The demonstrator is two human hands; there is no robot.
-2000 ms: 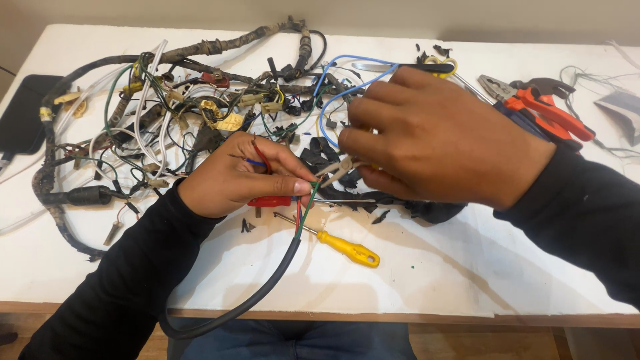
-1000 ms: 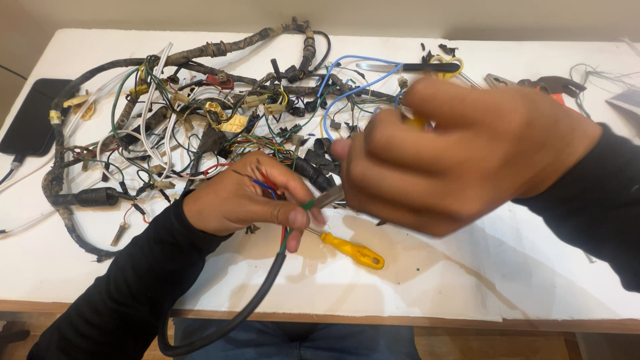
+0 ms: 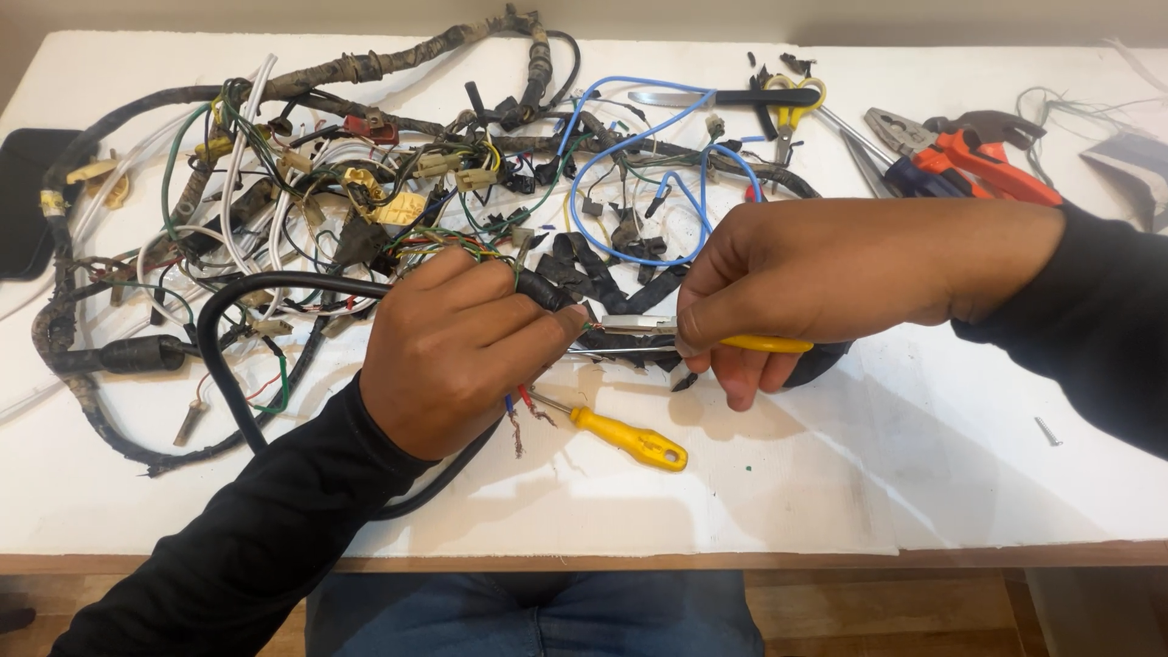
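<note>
My left hand, its back turned up, is closed around the wires of a black sheathed cable. Blue and red wires hang below it with bare copper strands. Between its fingertips, a small bare wire end touches the metal tip of a yellow-handled hand tool. My right hand grips that tool; its exact kind is partly hidden. A yellow-handled screwdriver lies below both hands, and a thin metal shaft runs between them.
Behind the hands spreads a motley wiring harness with connectors and a loose blue wire. Yellow-handled scissors, a black-handled knife, orange-handled pliers and another screwdriver lie at back right. A phone is at far left.
My left hand has turned over, and bare red and blue wire ends now hang beneath it. My right hand, earlier raised and blurred, is lower with its tool at my left fingertips.
</note>
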